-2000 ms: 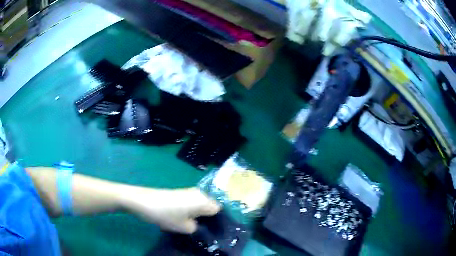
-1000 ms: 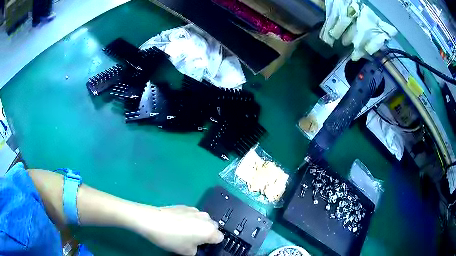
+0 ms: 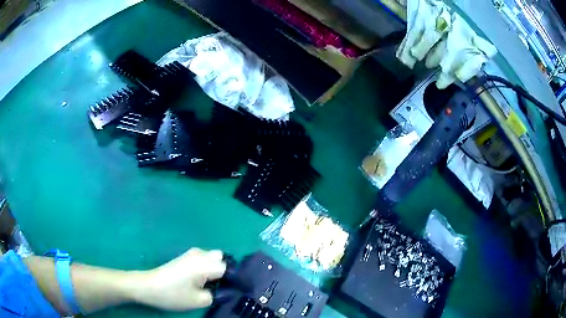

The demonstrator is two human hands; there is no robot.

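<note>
My left hand (image 3: 186, 279), bare with a blue band at the wrist, is at the lower left of centre. Its fingers are closed on a dark, blurred piece that looks like a black heat sink (image 3: 231, 271), at the left edge of the jig. The black jig plate (image 3: 285, 279) is at bottom centre, with small silvery leaded parts lying in it and comb-like fins at its lower left, cut by the frame edge. My right hand is not in view. The electric screwdriver (image 3: 425, 149) hangs tilted at right, its tip near the back corner of the component tray (image 3: 372, 286).
A pile of black heat sinks (image 3: 205, 143) lies beyond my hand, with a crumpled plastic bag (image 3: 233, 74) behind it. A clear bag of cream pads (image 3: 313, 236) sits between jig and tray. An open carton (image 3: 291, 56) is at top; off-white gloves (image 3: 444, 43) hang at upper right.
My left hand has moved left from over the jig to its left edge, with the dark piece at its fingers. The view has shifted slightly; the white dish at the bottom is out of view.
</note>
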